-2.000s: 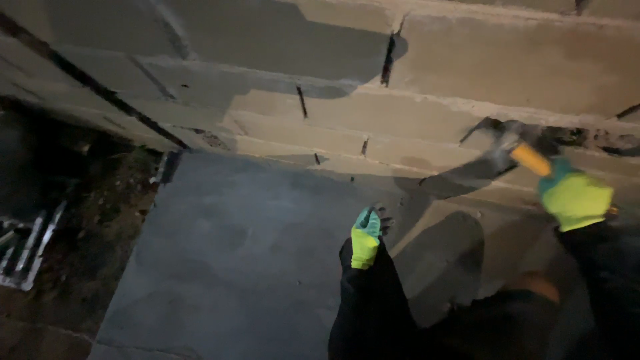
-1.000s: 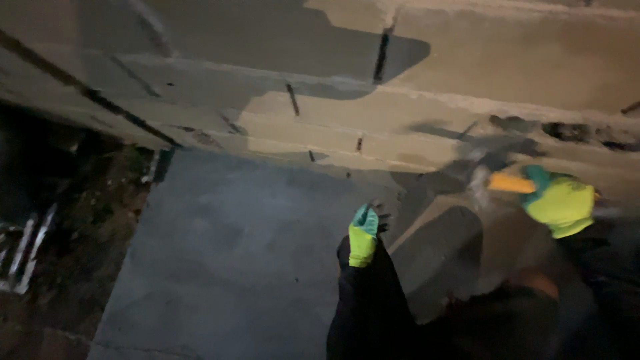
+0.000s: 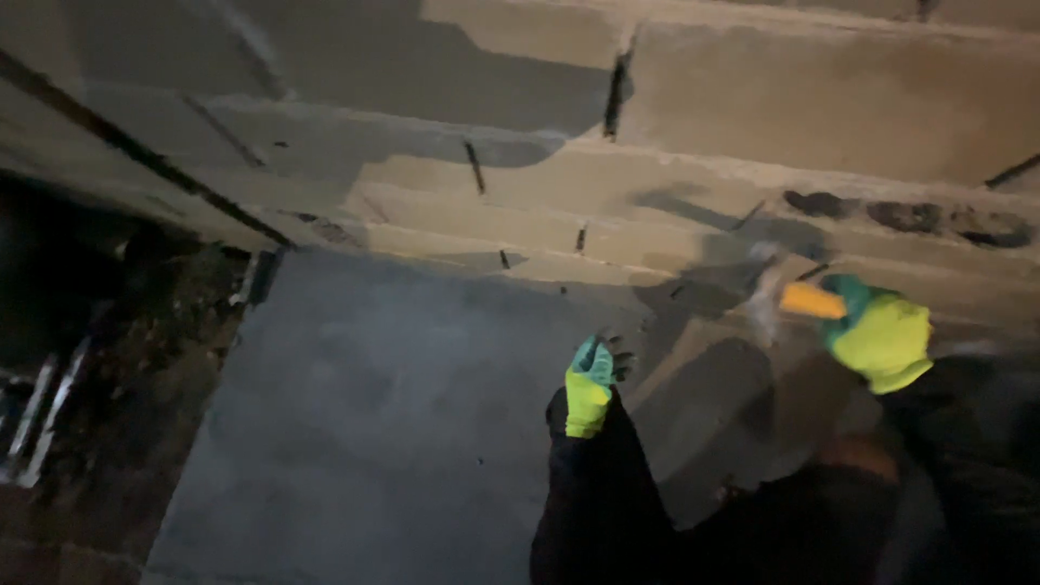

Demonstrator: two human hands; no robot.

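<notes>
My right hand (image 3: 877, 333), in a yellow-green glove with teal fingers, grips the orange handle of a hand tool (image 3: 812, 301). The tool's head is blurred grey, so its kind cannot be told; it is close to the lower part of a masonry block wall (image 3: 780, 106). My left hand (image 3: 591, 382), in a matching glove, is near the foot of the wall, above the smooth grey floor slab (image 3: 366, 390). Its fingers are partly curled, and whether they pinch something small cannot be told. Shadows of the arm and tool fall on the wall.
Several dark holes (image 3: 906, 217) show in the wall at the right, and dark gaps lie in the block joints. Beyond the slab's left edge is rough, dark ground (image 3: 154, 382) with pale metallic-looking bars (image 3: 49, 414). Black sleeves and clothing fill the lower right.
My right hand with the orange-handled tool has moved left and down from where it was two seconds ago. My left hand stays in nearly the same place.
</notes>
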